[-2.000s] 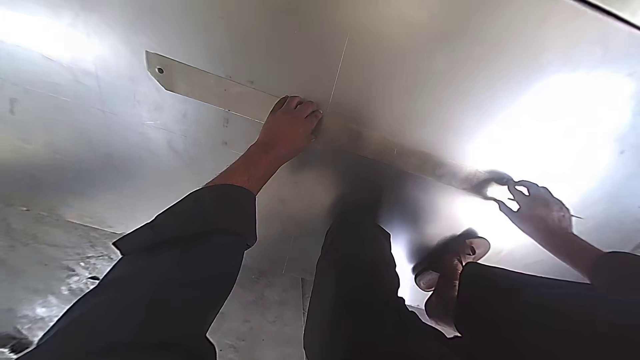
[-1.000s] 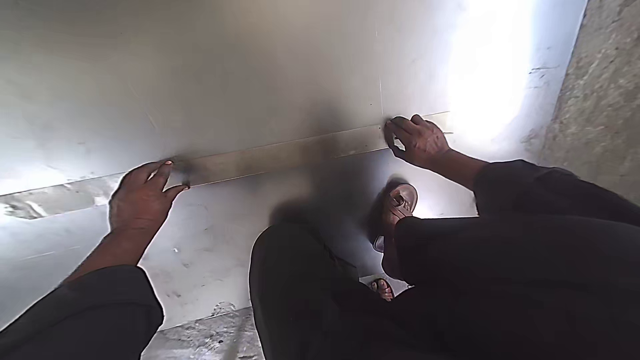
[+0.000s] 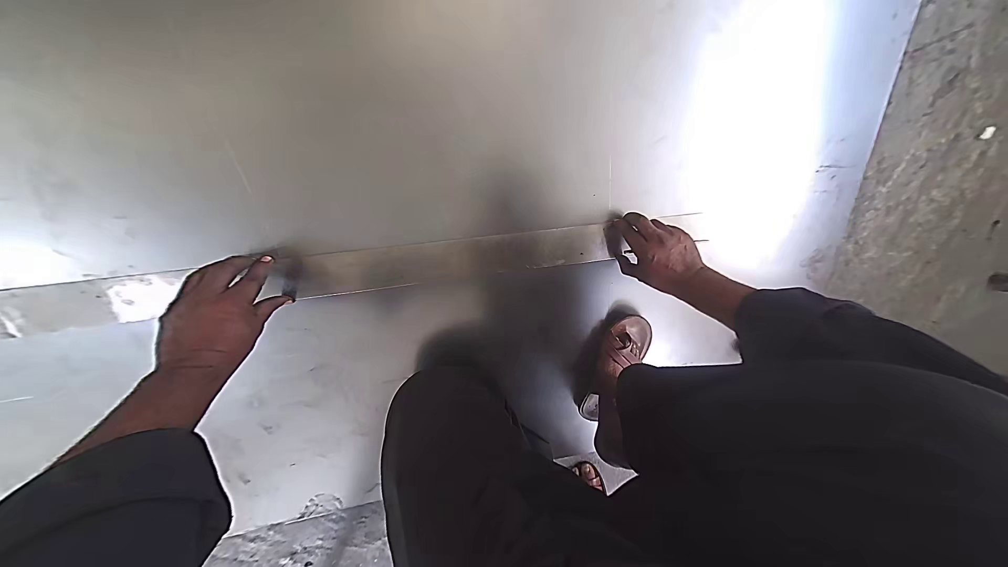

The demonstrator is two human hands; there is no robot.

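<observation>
A long flat metal straightedge (image 3: 441, 264) lies across a large shiny metal sheet (image 3: 378, 142), running from the left edge of the view to right of centre. My left hand (image 3: 224, 311) spans the straightedge on the left, fingertips at its far edge and thumb at its near edge. Toward the other end, my right hand (image 3: 657, 248) grips it the same way, with fingers on the far edge and thumb on the near one. Thin scribed lines show on the sheet, one just above my right hand's fingertips.
My sandalled foot (image 3: 628, 342) rests on the sheet below my right hand, near my bent knees. Rough concrete floor (image 3: 937, 189) borders the sheet on the right, and more of it shows at the bottom. Bright glare covers the sheet's right part.
Two seconds ago the straightedge slanted down to the right, its holed left end in view; now it slopes slightly up to the right. The view has shifted. Both hands remain on it.
</observation>
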